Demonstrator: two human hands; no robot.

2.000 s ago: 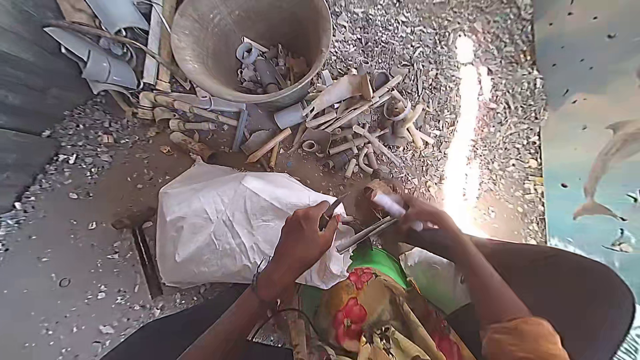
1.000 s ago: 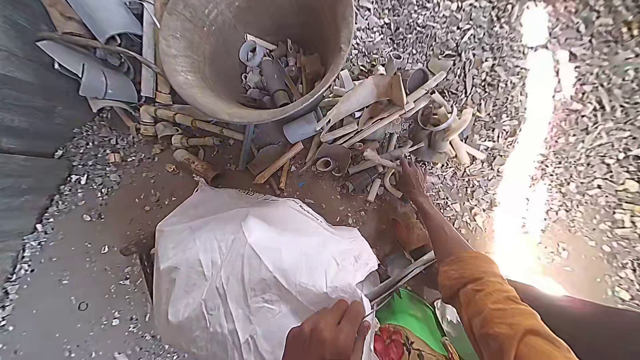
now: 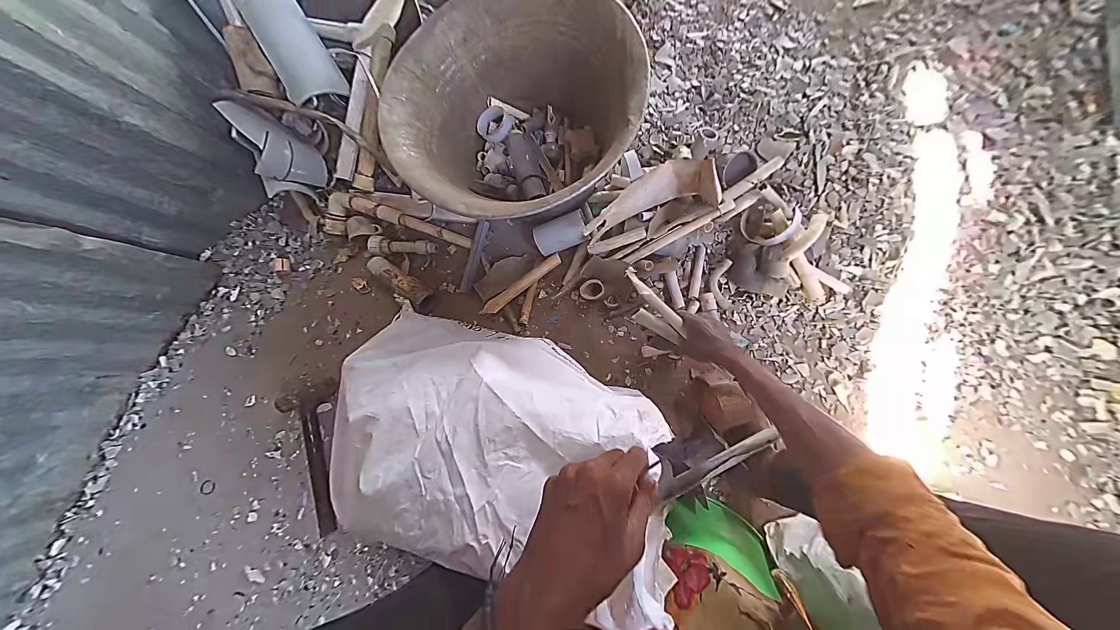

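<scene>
My right hand (image 3: 710, 338) is closed around the near end of a pale plastic pipe piece (image 3: 654, 302), at the near edge of the scrap pile. Another short pale piece lies against the same fingers. My left hand (image 3: 597, 512) is curled into a fist, low in the view, at the right edge of a white woven sack (image 3: 472, 429); what is inside the fist is hidden. Just right of it a grey metal bar or blade (image 3: 722, 464) sticks out above green cloth or plastic (image 3: 722, 538).
A large worn tub (image 3: 516, 52) with pipe fittings inside stands beyond the sack. Pipe offcuts (image 3: 674, 201) lie around its base. Grey pipe halves (image 3: 289, 52) lean near a corrugated metal wall (image 3: 87, 175) at left. Chips (image 3: 787, 114) cover the ground at right.
My right hand has moved from beside my left hand out to the pile. It held a white piece at first; now it holds a pale pipe piece from the pile.
</scene>
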